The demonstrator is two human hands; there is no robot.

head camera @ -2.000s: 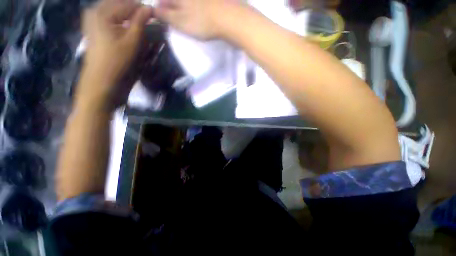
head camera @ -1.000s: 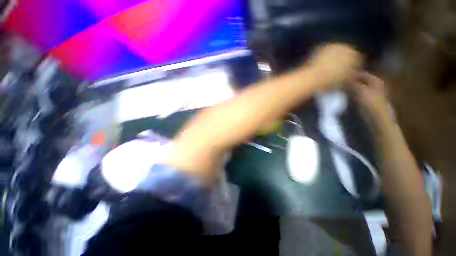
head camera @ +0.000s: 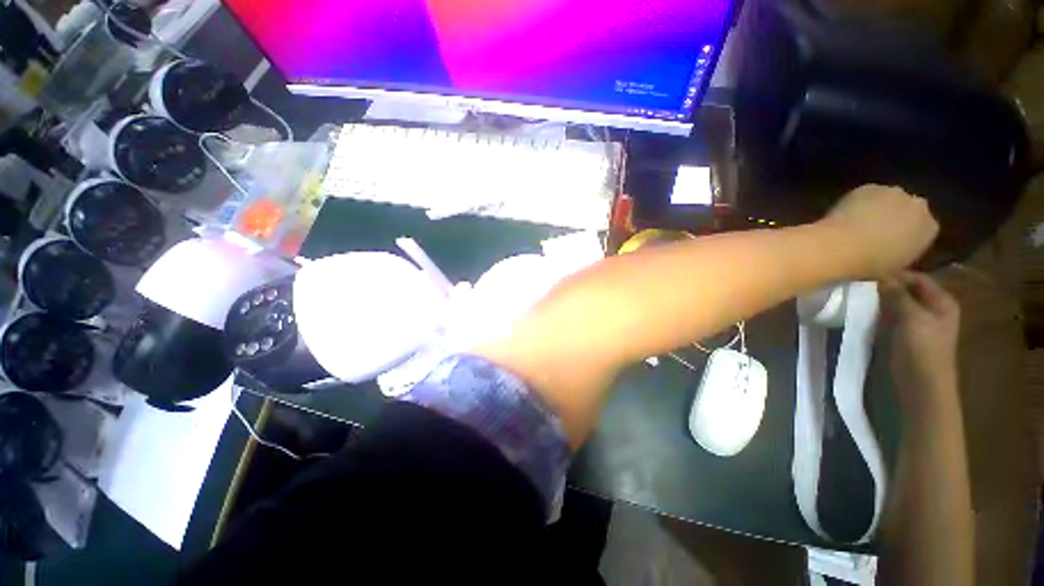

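The white label strip (head camera: 809, 446) hangs in a long loop from below the black rounded machine (head camera: 904, 126) down to the bench's front edge. My left hand (head camera: 887, 232) is at the machine's lower front, fingers curled; what it holds is hidden. My right hand (head camera: 925, 315) is just below it, beside the strip's top, with thumb and finger close together; whether a label is between them cannot be told. A white camera (head camera: 361, 315) with a black, dotted face lies left of my left forearm, partly behind it. Another white-and-black camera (head camera: 172, 355) touches its left side.
A white mouse (head camera: 729, 401) lies between my left forearm and the strip. Yellow tape (head camera: 655, 240) is behind that forearm. A keyboard (head camera: 458, 169) is below the bright monitor (head camera: 492, 52). A clear parts box (head camera: 263, 200), a white sheet (head camera: 166, 458) and a row of cameras (head camera: 115, 221) are at left.
The view has swung up and right from my lap and the bench edge. Both hands have moved to the machine at right. The image is sharper, and the cameras at left now show.
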